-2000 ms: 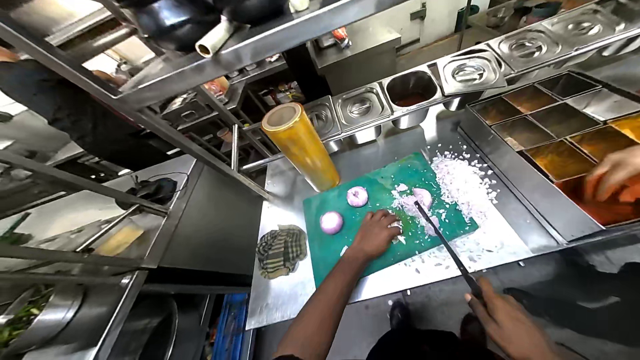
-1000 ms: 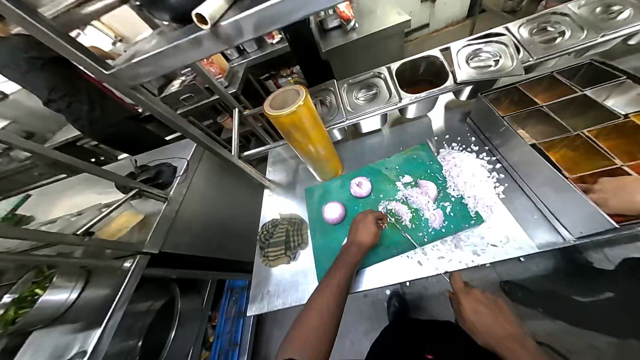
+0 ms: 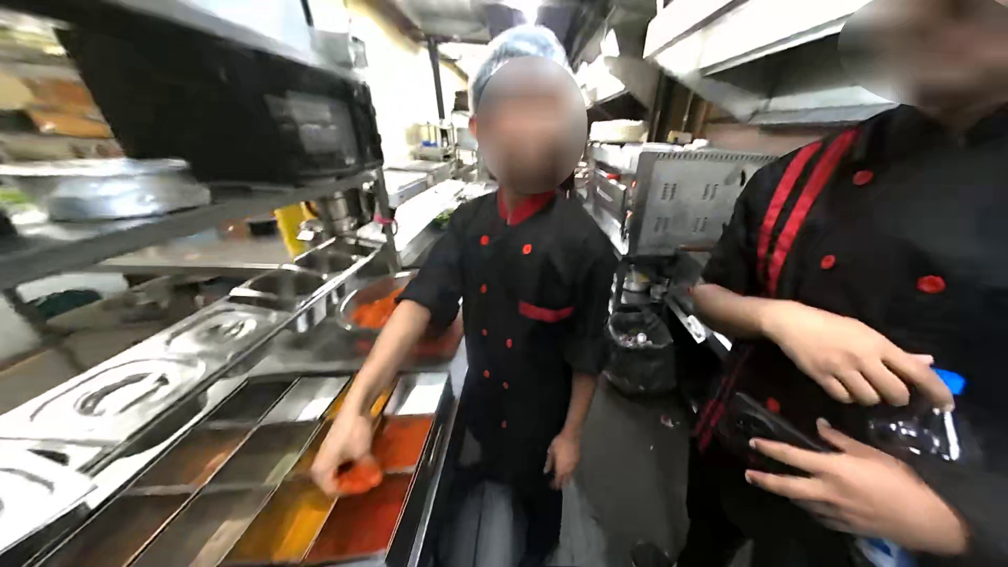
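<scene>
Neither of my hands shows in the head view now, so what they hold is hidden. At the lower left is a metal spice tray with compartments of yellow, orange and red powder. A co-worker's hand reaches over it with red-orange fingertips, at a small red-orange heap or scoop too blurred to name. Lidded steel pans run along its left side. Behind the tray stands a metal bowl of orange food.
One co-worker in a black jacket stands beyond the tray. Another stands close at the right, holding a clear bottle with a blue cap and a dark phone-like object. A shelf with a microwave is at left; a lined bin stands behind.
The view has swung far up and away from the green board, onions and knife. My two hands, seen at the board earlier, are out of view. Two co-workers now show.
</scene>
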